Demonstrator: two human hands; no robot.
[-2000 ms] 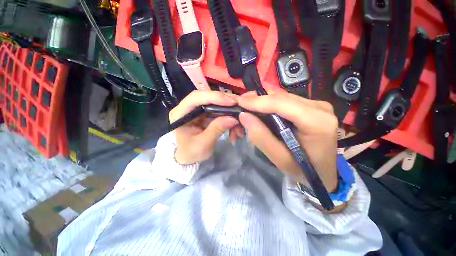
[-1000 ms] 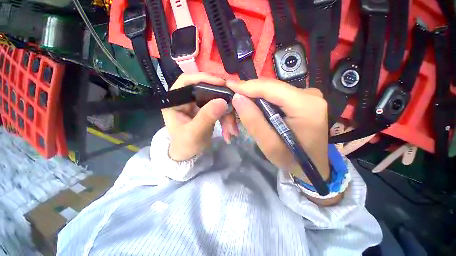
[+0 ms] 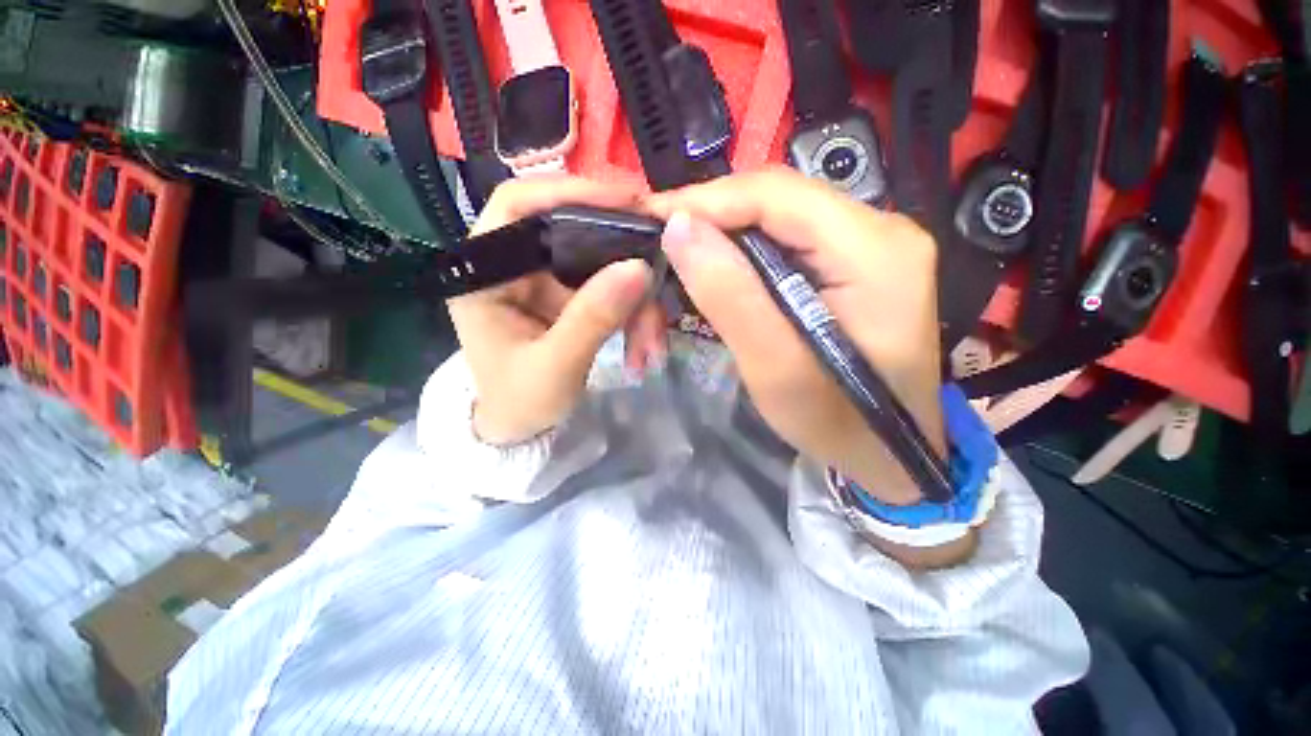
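My left hand holds a black smartwatch by its case, with its black strap stretching to the left. My right hand holds a glossy black marker pen with pale lettering, its back end over the blue wristband. The fingertips of my right hand meet the right end of the watch case. The pen's tip is hidden behind my fingers. The face of the held watch is dark; I cannot tell if it is the screen side.
A red compartment tray beyond my hands bears several black-strap watches and a pink-strap watch. Another red tray stands at the left. Pale strap ends hang over the near edge at right. A carton lies lower left.
Both hands have moved slightly up and away from my body. The held watch has turned, so more of its dark face and strap shows. The pen stays in my right hand.
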